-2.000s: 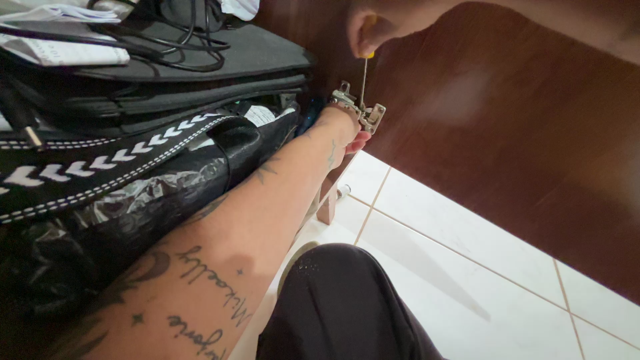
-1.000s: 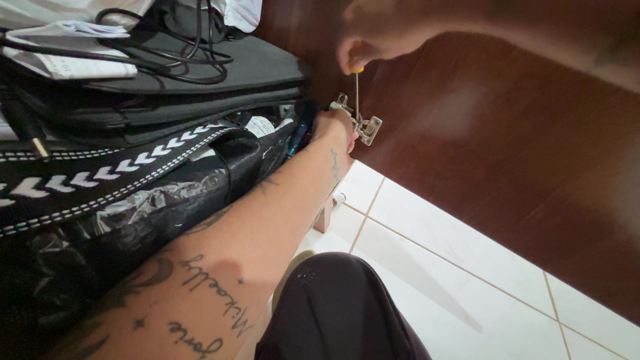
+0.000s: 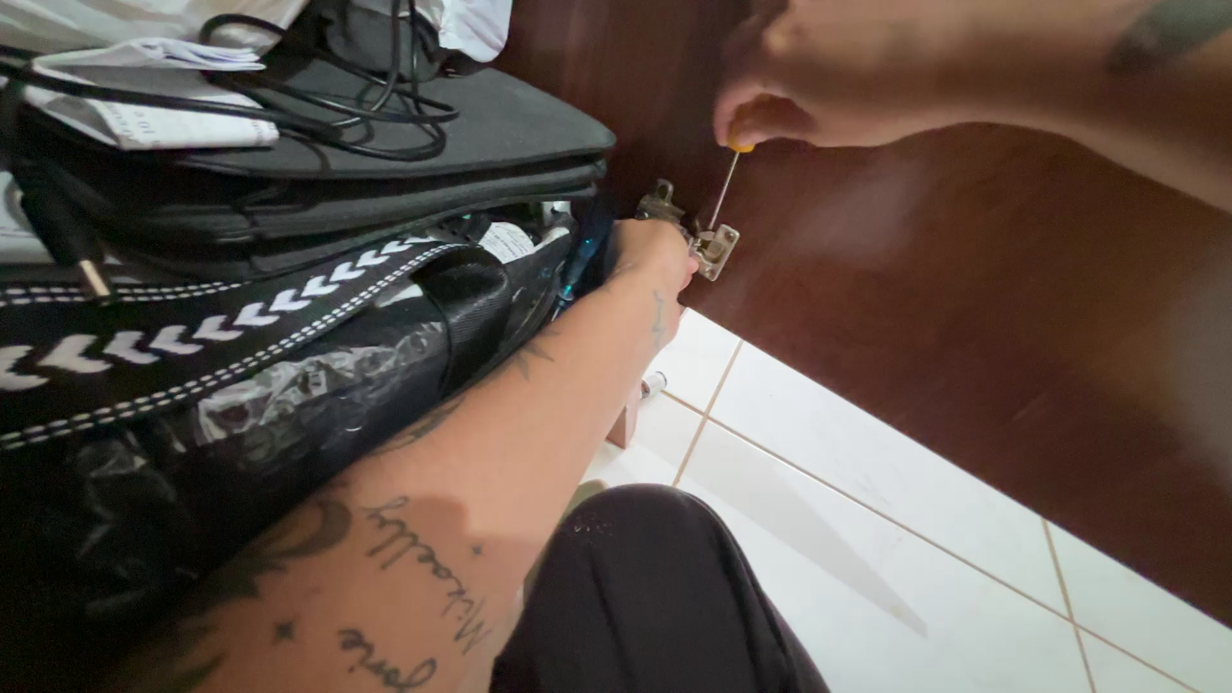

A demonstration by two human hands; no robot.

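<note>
My right hand (image 3: 770, 96) grips the yellow handle of a screwdriver (image 3: 727, 188), whose thin metal shaft points down at a metal cabinet hinge (image 3: 714, 250). The tip meets or nearly meets the hinge; which of the two I cannot tell. My left hand (image 3: 656, 248) reaches in from the lower left and is at the hinge, with its fingers mostly hidden behind the hand and wrist. The hinge lies against a dark brown wooden panel (image 3: 895, 289), and another metal part of it shows above my left hand.
At the left, a black padded case (image 3: 481, 125) with black cables (image 3: 385, 149) and folded paper (image 3: 183, 125) lies above a black bag with a white-patterned strap (image 3: 173, 337). Below are white floor tiles (image 3: 866, 462) and my knee (image 3: 654, 577) in dark trousers.
Both hands stay at the hinge, the right one on the screwdriver throughout. The visible hinge plate's angle differs slightly from two seconds ago.
</note>
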